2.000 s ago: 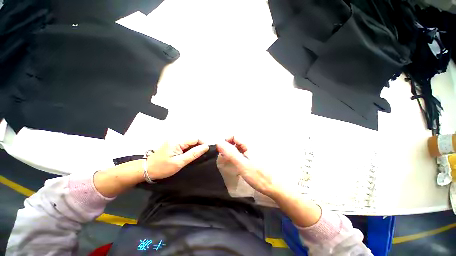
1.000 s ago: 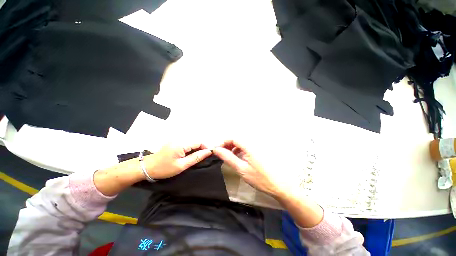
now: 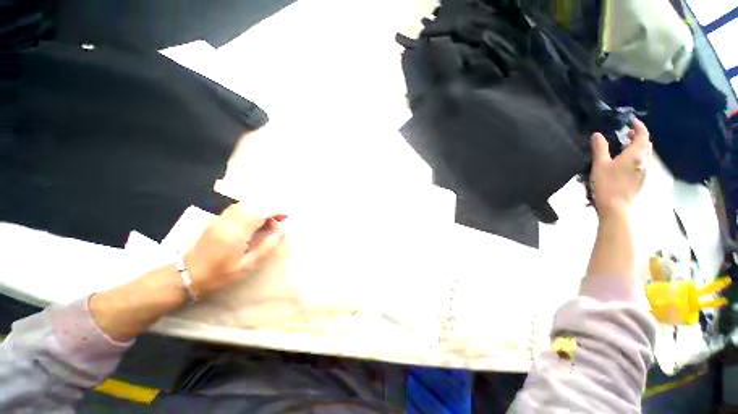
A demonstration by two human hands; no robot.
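Note:
My left hand [image 3: 231,249] rests over the white table near its front edge, fingers curled, beside the lower right corner of the left pile of black panels [image 3: 97,137]. No panel shows in it; I cannot tell whether its fingertips pinch something small. My right hand [image 3: 619,166] reaches to the far right, thumb and fingers apart, at the black strips [image 3: 611,121] beyond the right pile of black panels [image 3: 502,137]. Its fingertips are among dark material, and I cannot tell whether they grip any of it.
The white-covered table [image 3: 340,275] has a rounded front edge. A yellow object [image 3: 680,302] lies at the right beside my right forearm. A pale bundle [image 3: 647,40] and dark blue cloth [image 3: 688,121] lie at the far right. Something blue [image 3: 438,391] is below the edge.
My hands have parted. The black panel they held at the table edge is gone from there. My right hand has moved far right and up, my left hand left. The view has shifted right.

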